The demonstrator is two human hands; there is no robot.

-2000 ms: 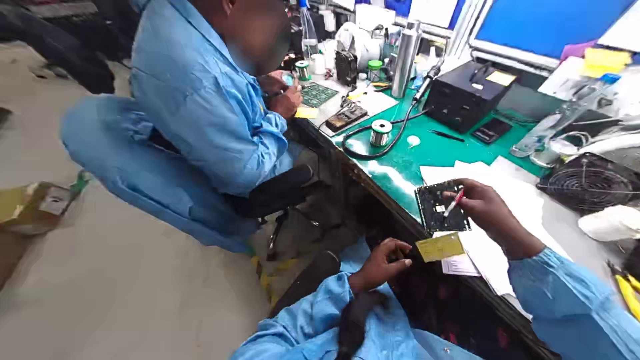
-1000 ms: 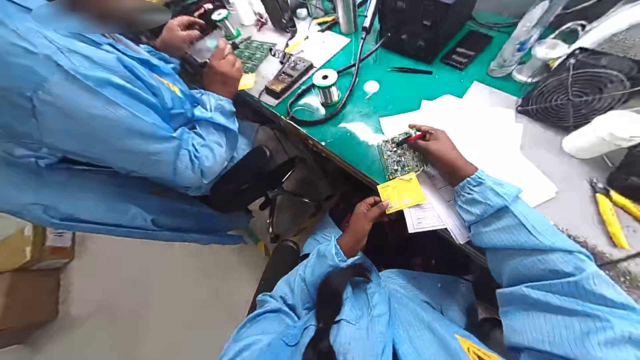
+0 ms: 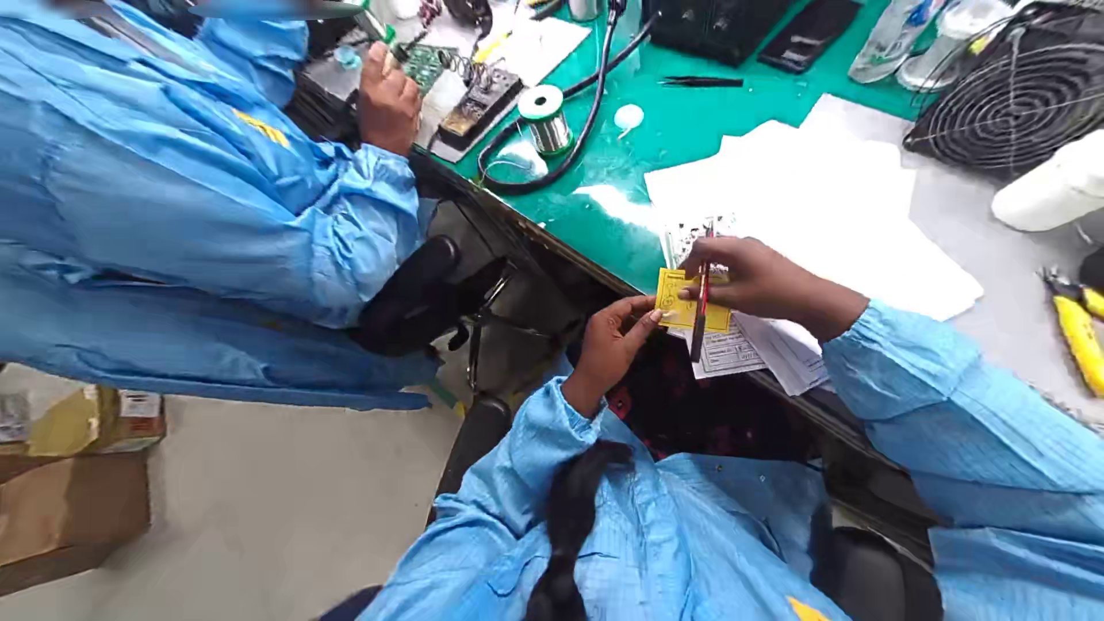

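Between thumb and fingers, my left hand (image 3: 614, 343) pinches the left edge of a small yellow card (image 3: 679, 297) that bears printing and handwriting. My right hand (image 3: 749, 278) is over the card's right part and grips a slim red and dark tool (image 3: 702, 302), perhaps tweezers or a pen, its kind not certain. Behind the fingers a circuit board (image 3: 690, 237) lies at the edge of the green mat, partly hidden. Printed papers (image 3: 727, 352) stick out under the card at the table's front edge.
White sheets (image 3: 802, 207) lie right of the board. Beyond are a solder wire spool (image 3: 548, 129), a black cable, dark tweezers (image 3: 703, 82), a fan (image 3: 1018, 103) and yellow-handled pliers (image 3: 1078, 336). A co-worker in blue (image 3: 216, 198) sits at left, near a cardboard box (image 3: 78, 509).
My right hand has come from over the circuit board to the yellow card, still holding the slim tool. My left hand keeps its hold on the card. The view has moved closer.
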